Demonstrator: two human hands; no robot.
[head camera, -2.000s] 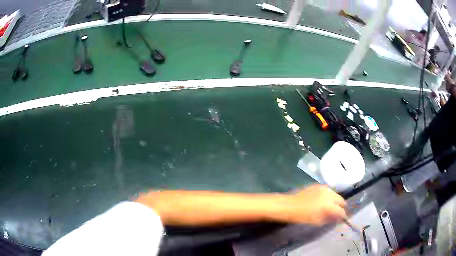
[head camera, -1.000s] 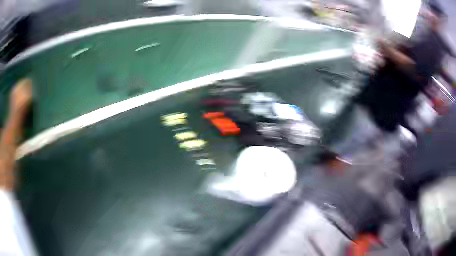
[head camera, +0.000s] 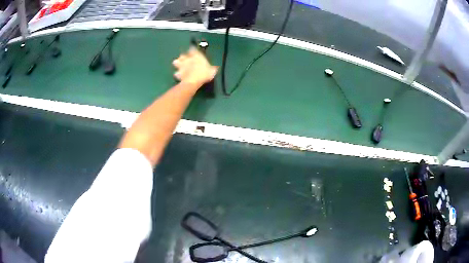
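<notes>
My left hand (head camera: 195, 69), bare and slightly blurred, reaches over the green conveyor. A dark stem part (head camera: 207, 88) with a pale head shows beside and under it; I cannot tell if the fingers grip it. Two stem parts (head camera: 208, 251) lie crossed on the green bench at the bottom, their black handles seen as loops; one pale head (head camera: 310, 231) points right. More stem parts lie on the conveyor: a pair (head camera: 109, 67) on the left and two (head camera: 354, 117) on the right. My right hand is out of the picture.
The conveyor's white edge (head camera: 267, 137) crosses the view. A dark box (head camera: 231, 14) with a hanging cable stands at the far edge. An orange-black screwdriver (head camera: 415, 206), black clutter and small yellowish pieces (head camera: 389, 205) lie right. A white roll (head camera: 419, 254) is cut off below.
The view swung right, then back left. My left hand went from the machine plate to the conveyor. Two stem parts now show on the bench, where none showed two seconds ago.
</notes>
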